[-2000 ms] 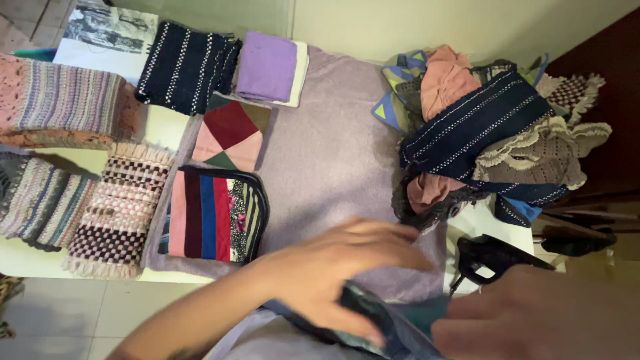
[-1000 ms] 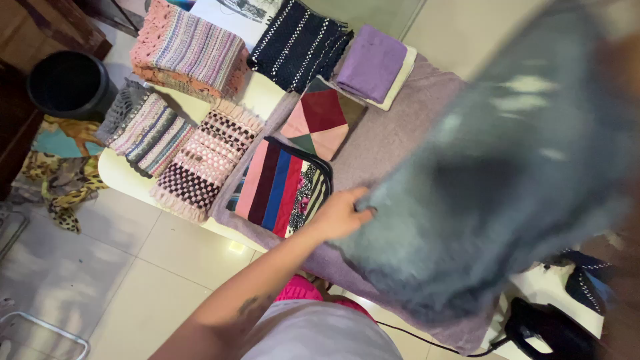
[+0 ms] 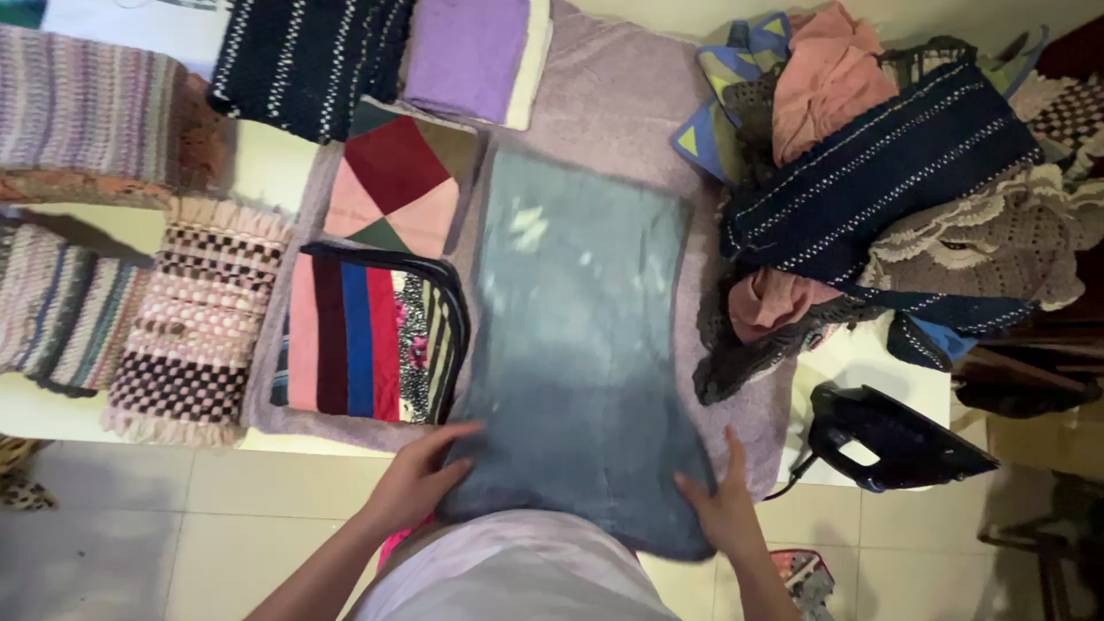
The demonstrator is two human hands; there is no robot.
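A blue-grey cloth (image 3: 586, 345) with pale patches lies spread over a mauve towel (image 3: 621, 95) on the table, its near end reaching my body. My left hand (image 3: 423, 479) holds its near left edge between thumb and fingers. Its near right edge is pinched in my right hand (image 3: 720, 504). Just left of the cloth lie a folded striped cloth (image 3: 358, 336) in pink, blue and red, and a patchwork cloth (image 3: 401, 177) of diamonds and triangles. Folded purple cloth (image 3: 466, 56) lies beyond them.
A black clothes iron (image 3: 897, 435) rests at the right table edge, its cord running down. Behind it is a heap of crumpled textiles with a navy striped cloth (image 3: 880, 172). Folded woven mats, including a fringed checked one (image 3: 203, 323), and a navy folded cloth (image 3: 310, 65) fill the left side.
The blue-grey cloth, raised and blurred at the right a second ago, now lies flat on the towel. My right hand has come down to its near right edge; my left hand is at the near left edge.
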